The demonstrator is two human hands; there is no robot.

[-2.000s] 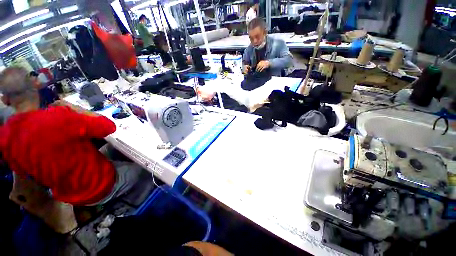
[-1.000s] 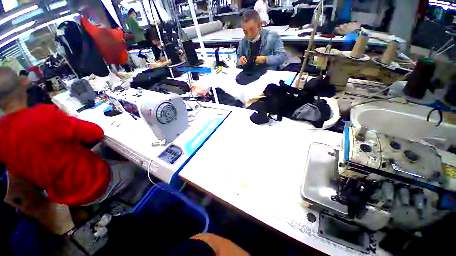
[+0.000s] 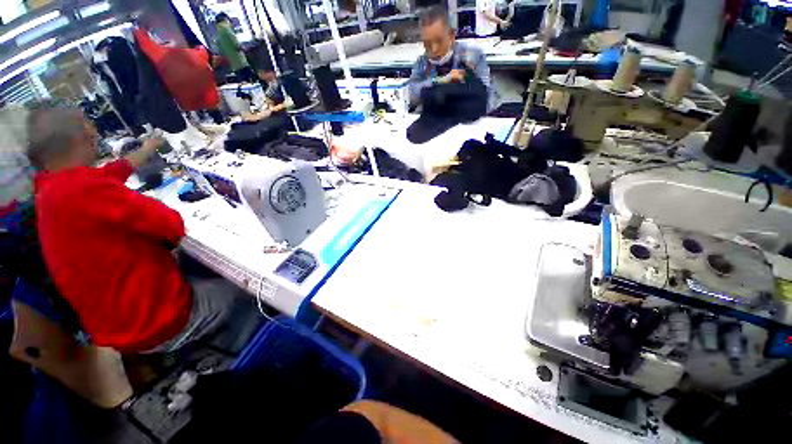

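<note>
No hand of mine can be made out. A tan rounded shape (image 3: 404, 425) is cut off by the bottom edge beside black cloth; I cannot tell what it is. Nearest in front is the white table (image 3: 434, 295). The overlock machine (image 3: 669, 269) stands on it at the right, with a silver cloth plate (image 3: 560, 303) left of its dark needle area (image 3: 621, 334). No cloth can be made out on the plate.
A blue basket (image 3: 356, 373) is under the table edge. A neighbouring sewing machine (image 3: 291, 204) stands left. Black cloth (image 3: 495, 173) is heaped beyond the table. A person in red (image 3: 108, 251) sits left; another person (image 3: 452, 65) across handles black cloth. Thread cones (image 3: 627, 69) stand behind.
The person in red has moved right and reaches an arm forward. The person across has raised the black cloth. The tan shape at the bottom has shifted right. The view has shifted slightly.
</note>
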